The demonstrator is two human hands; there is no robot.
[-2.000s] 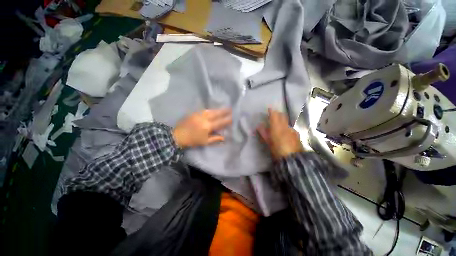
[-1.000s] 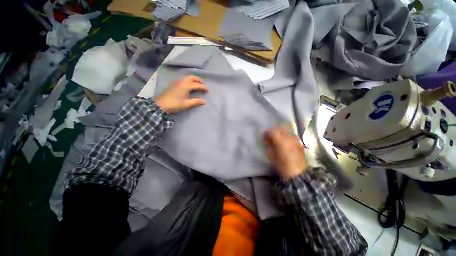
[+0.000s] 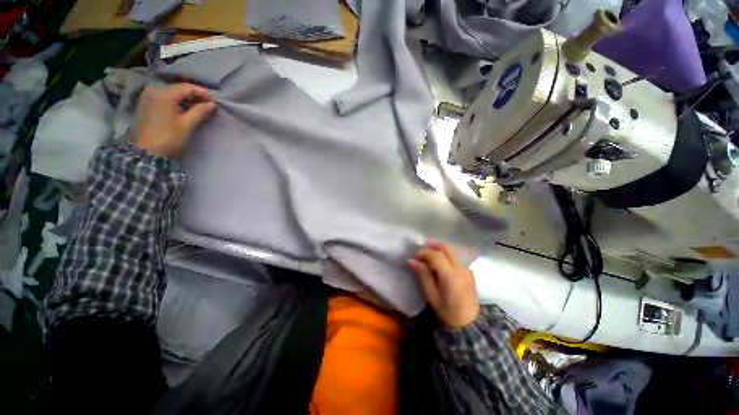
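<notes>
A large grey garment panel (image 3: 267, 170) lies across the white table in front of me, with soft folds running over it. My left hand (image 3: 170, 117) pinches the panel's upper left edge between thumb and fingers. My right hand (image 3: 444, 282) pinches the panel's lower right edge near the table's front, where the cloth is folded and bunched. The cream-white sewing machine (image 3: 559, 117) stands right of the panel, its lamp glowing at the needle area. Part of the panel reaches close to that area.
Small cut pieces (image 3: 296, 18) lie on brown board (image 3: 211, 18) at the back. Grey cloth (image 3: 486, 28) heaps behind the machine, with a purple cloth (image 3: 660, 40). A black cable (image 3: 577, 243) lies on the table. A yellow-rimmed bin (image 3: 559, 340) is below right. Scraps lie at left.
My left hand has moved outward to the left and now grips the panel's edge. My right hand now pinches the lower edge. The view has shifted right, showing more of the machine.
</notes>
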